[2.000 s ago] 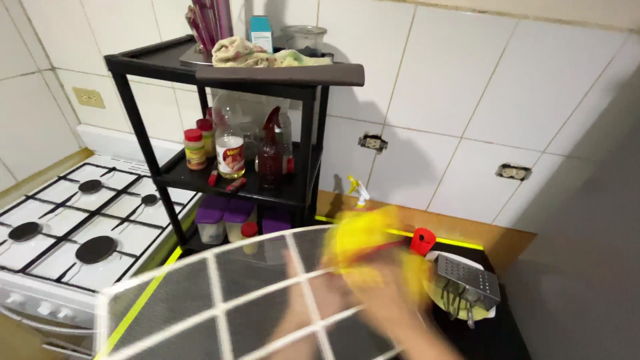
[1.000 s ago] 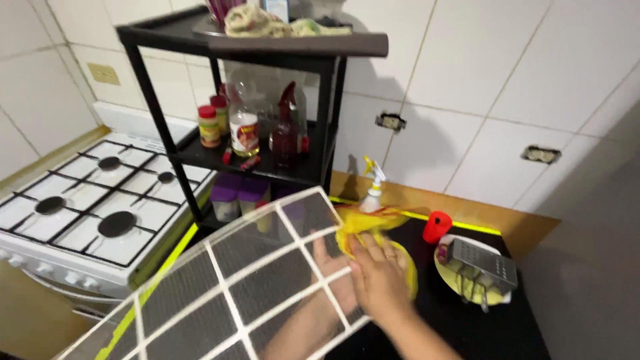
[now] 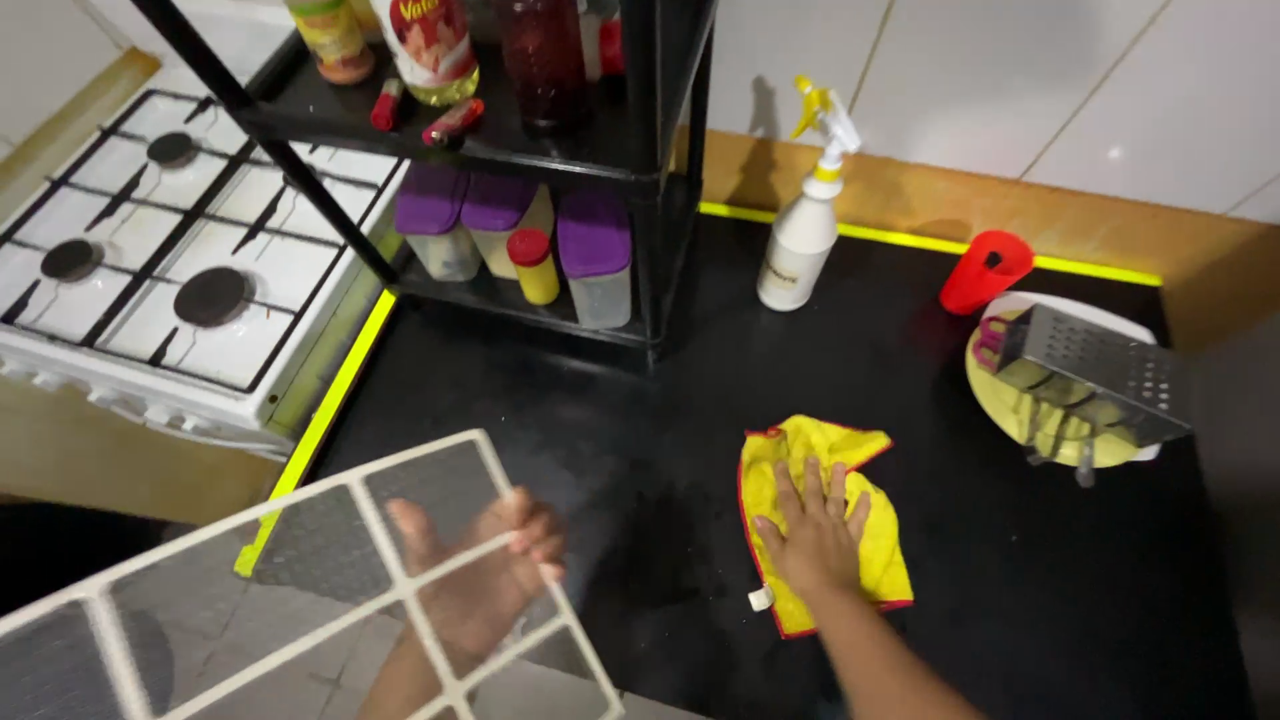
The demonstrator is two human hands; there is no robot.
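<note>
A white-framed mesh filter screen (image 3: 400,590) is tilted at the lower left, held by my left hand (image 3: 480,570), whose fingers curl over its right edge; the palm shows through the mesh. On the black countertop my right hand (image 3: 815,540) lies flat, fingers spread, on a yellow cloth (image 3: 880,560) with red edging and a small white tag. Behind the cloth stands a white spray bottle (image 3: 800,245) with a yellow and white trigger.
A black shelf rack (image 3: 560,150) holds bottles and purple-lidded containers (image 3: 595,250). To its left is a white gas stove (image 3: 200,250). On the right are a red cup (image 3: 985,272) and a yellow plate (image 3: 985,385) with a metal grater (image 3: 1100,360). Yellow tape (image 3: 335,410) edges the black countertop (image 3: 620,430).
The screen and my left hand have moved left, away from the cloth. My right hand, on the cloth near the screen a second ago, now presses the cloth on the countertop. The view has moved closer.
</note>
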